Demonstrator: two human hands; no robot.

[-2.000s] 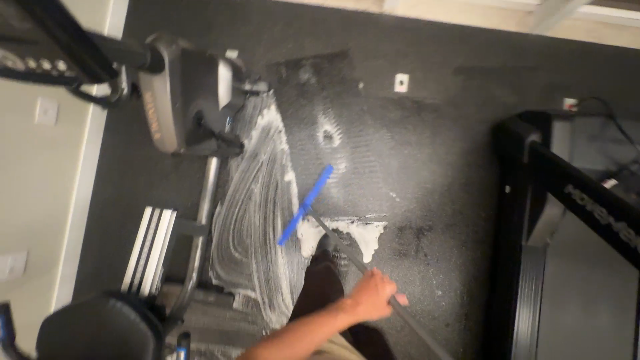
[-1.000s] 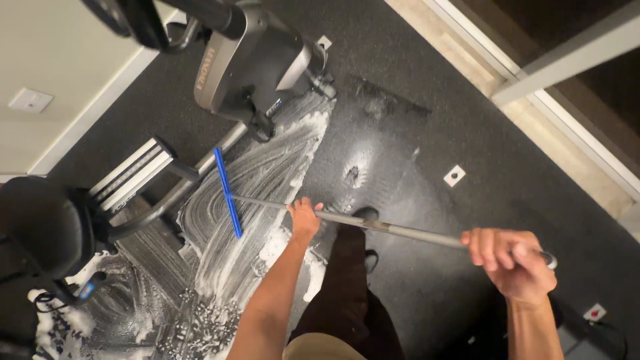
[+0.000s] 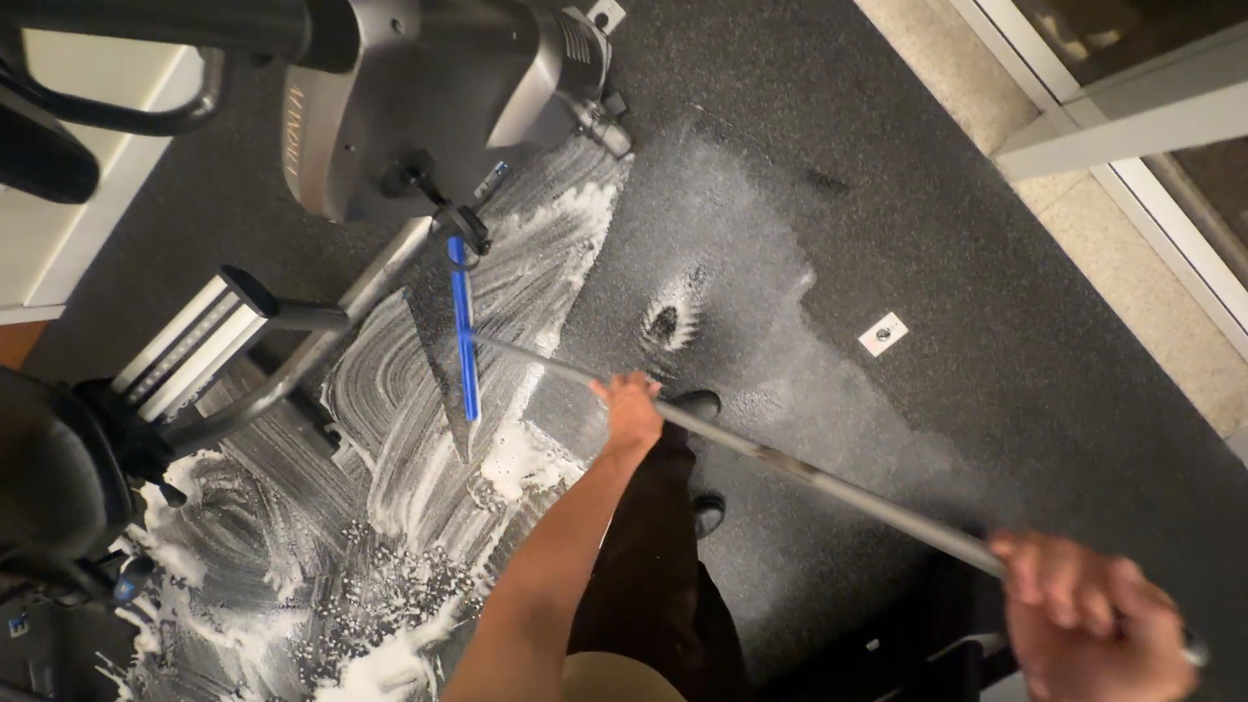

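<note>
My left hand (image 3: 632, 409) grips the middle of a long metal pole (image 3: 838, 486). Near the pole's end at the lower right, my right hand (image 3: 1092, 614) is closed around it. At the far end a blue floor squeegee head (image 3: 464, 341) lies on the black speckled floor, its upper tip beside the exercise bike's pedal (image 3: 463, 226). White foam (image 3: 522, 463) is smeared in curved streaks on both sides of the blue head, with thicker patches at the lower left.
An upright frame of an exercise bike (image 3: 419, 107) stands at the upper left, its seat (image 3: 58, 468) at the left edge. A small white card (image 3: 883, 333) lies on the floor at right. A white-framed glass door or window (image 3: 1121, 136) borders the upper right. My shoes are near the pole.
My right hand, out of view two seconds ago, is now on the pole. A second ago the blue head lay further from the pedal; since then a dark strip has opened in the foam.
</note>
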